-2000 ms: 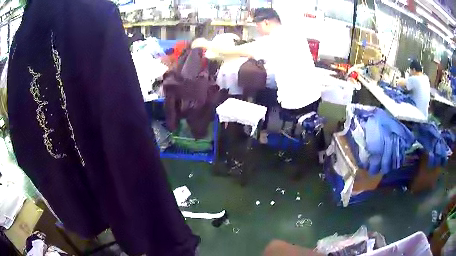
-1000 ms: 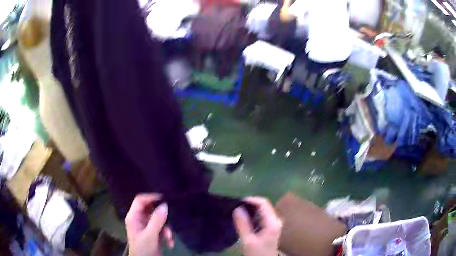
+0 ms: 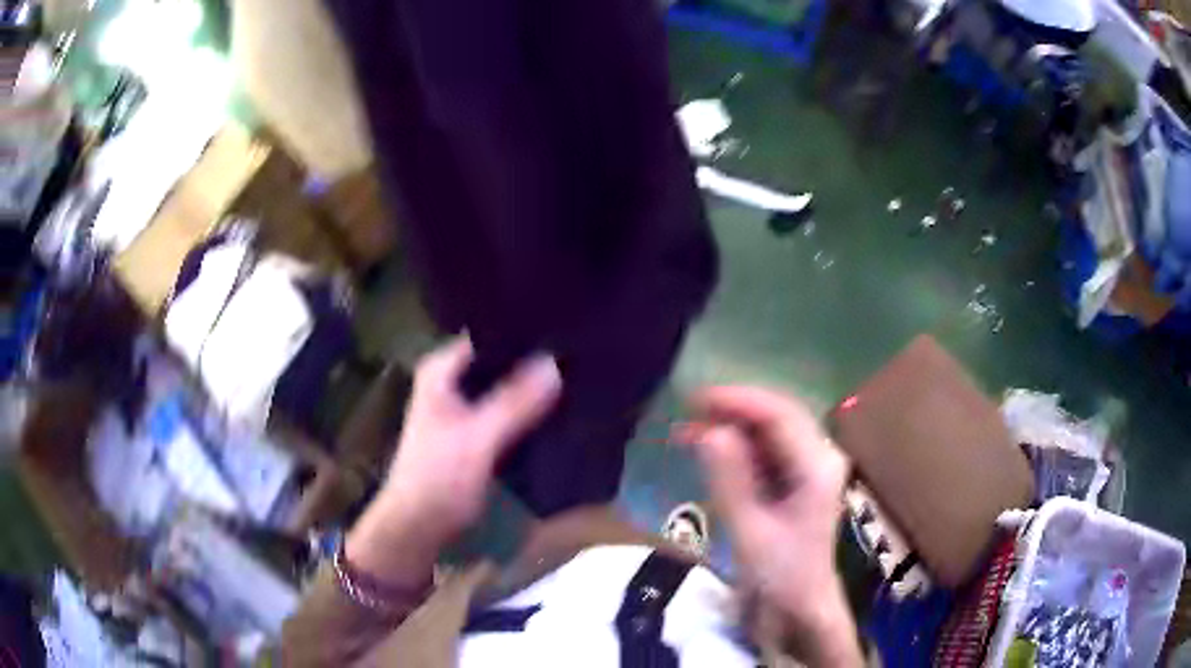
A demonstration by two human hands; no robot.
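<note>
A very dark purple garment (image 3: pixel 549 170) hangs from the top of the view down to the middle. My left hand (image 3: pixel 477 424) holds its lower left edge between thumb and fingers. My right hand (image 3: pixel 771 457) is off the cloth, to the right of it, with its fingers curled and apart. The hand is blurred, and whether something small lies in its palm cannot be told. The garment's upper part is cut off by the frame and no light trim shows.
A brown padded top (image 3: pixel 934 457) and a white basket (image 3: pixel 1156 561) with patterned cloth stand at the lower right. Cartons (image 3: pixel 196 215) and heaped cloth lie left. Scraps litter the green floor (image 3: pixel 901 287). Blue cloth is at the far right.
The view has tilted down and left. The right hand has let go of the cloth edge that both hands held a second ago, and the hands have moved up in the frame.
</note>
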